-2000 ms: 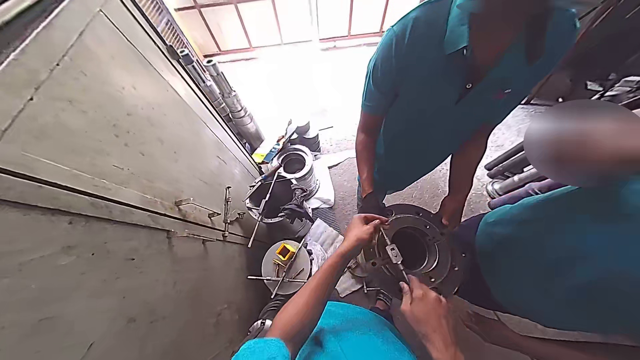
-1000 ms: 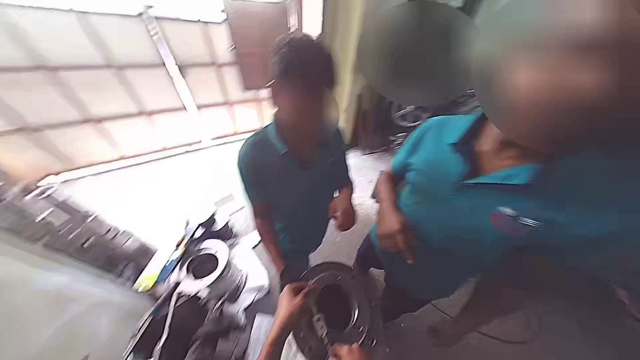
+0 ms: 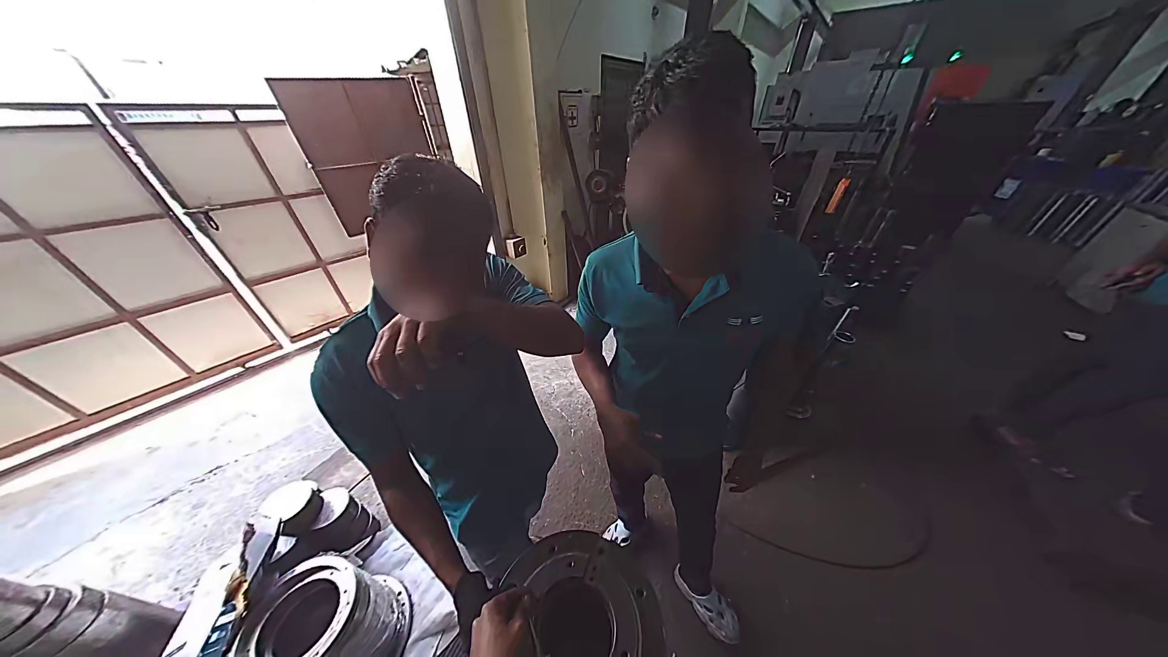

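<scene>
My left hand (image 3: 500, 622) shows at the bottom edge, its fingers curled against the left side of a round metal flange (image 3: 570, 552) with bolt holes and a wide centre bore. Whether it grips anything is hidden. My right hand is out of the frame. Beside my left hand, a co-worker's dark-gloved hand (image 3: 470, 593) is at the flange's left edge. The flange's lower part is cut off by the frame.
Two co-workers in teal shirts (image 3: 456, 411) (image 3: 675, 338) stand beyond the flange. At lower left are a flanged metal cylinder (image 3: 342, 593) and round metal pieces (image 3: 315, 511). A hose (image 3: 849, 564) lies on the floor at right, and a panelled gate (image 3: 119, 228) stands at left.
The view has swung up and away from the work. My right hand has left the frame, and the tool seen over the flange is out of sight. One co-worker has raised an arm towards their face.
</scene>
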